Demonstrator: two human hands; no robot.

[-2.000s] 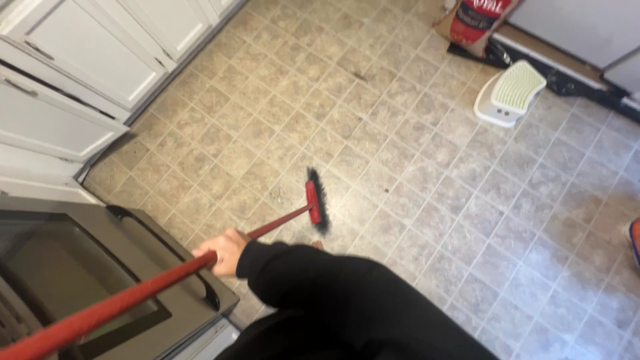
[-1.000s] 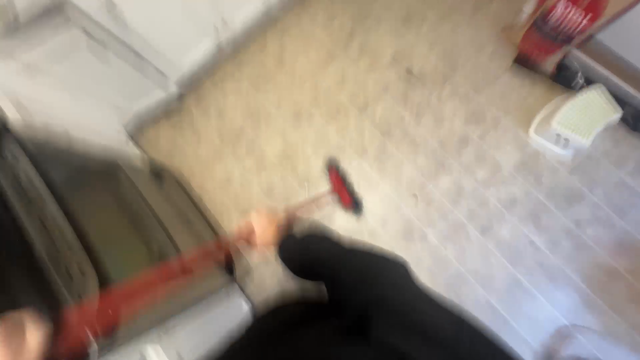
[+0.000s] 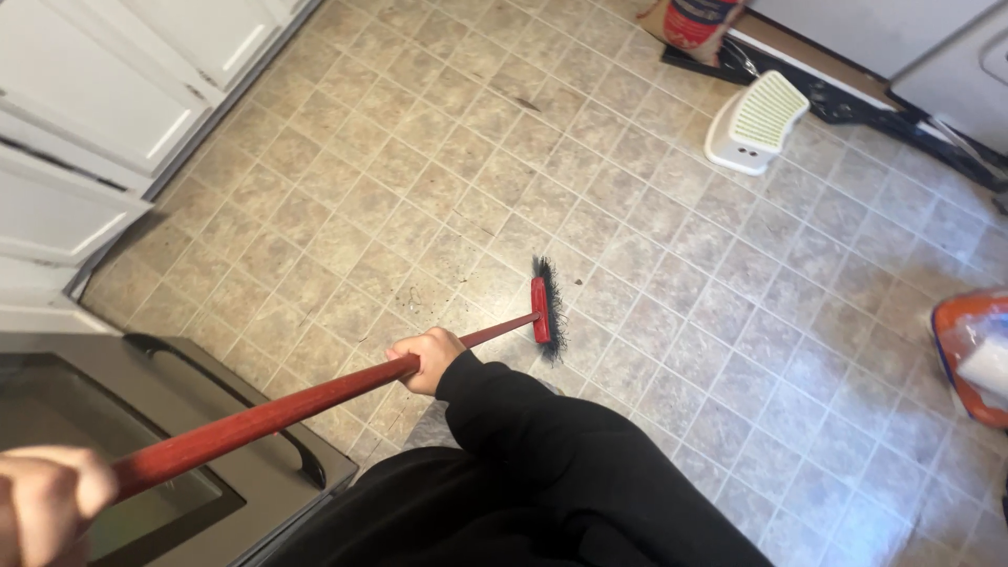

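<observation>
A red broom handle (image 3: 268, 425) runs from the lower left up to the middle of the view. My right hand (image 3: 428, 358), in a black sleeve, is closed around its lower part. At the bottom left edge, my left hand (image 3: 51, 500) grips the upper part, partly cut off and a little blurred. The red broom head (image 3: 540, 309) with dark bristles rests on the tiled floor (image 3: 669, 315), bristles facing right. Small crumbs and bits of debris (image 3: 421, 298) lie to the left of the head. A dark speck (image 3: 579, 281) is just right of the bristles.
An oven door (image 3: 71, 378) with a dark bar handle stands at the lower left, below white cabinets (image 3: 102, 71). At the upper right are a white step stool (image 3: 760, 126), a paper sack (image 3: 697, 27) and a black strip along the appliances. An orange container (image 3: 976, 354) sits at the right edge.
The broom head has moved right across the floor, closer to the dark speck. My left hand, out of view two seconds ago, now shows at the lower left.
</observation>
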